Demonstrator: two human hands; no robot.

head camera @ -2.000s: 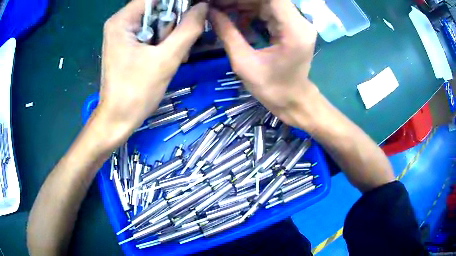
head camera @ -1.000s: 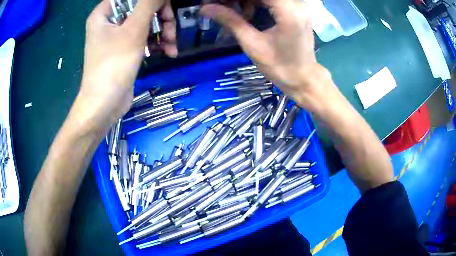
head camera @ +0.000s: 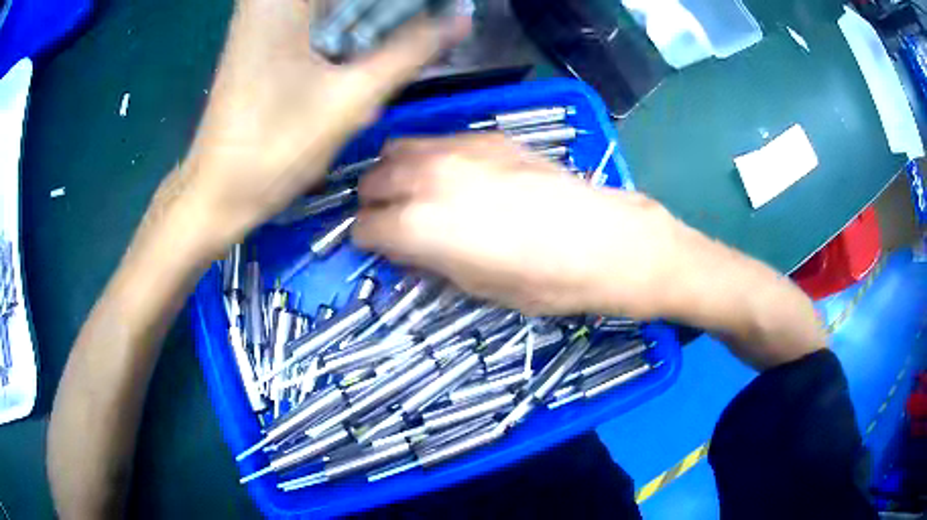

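Many silver shafted cylinders [head camera: 407,386] lie loose in the blue parts tray [head camera: 666,358]. My left hand [head camera: 295,112], blurred at the top edge, is closed around a bunch of silver cylinders [head camera: 371,22] above the tray's back rim. My right hand [head camera: 457,213], also blurred, is over the upper middle of the tray, palm down with bent fingers at the cylinders there. Whether it grips one cannot be seen. The press fixture behind the tray is mostly hidden by my left hand.
A black flat object [head camera: 600,51] lies behind the tray. A clear plastic box [head camera: 712,25] and a white paper slip [head camera: 777,166] are at the right. White trays stand at far left [head camera: 15,391] and far right [head camera: 879,86]. A red bin [head camera: 849,254] is below the bench edge.
My right hand has moved from the fixture area down and left into the tray. My left hand has shifted right, still holding its bunch.
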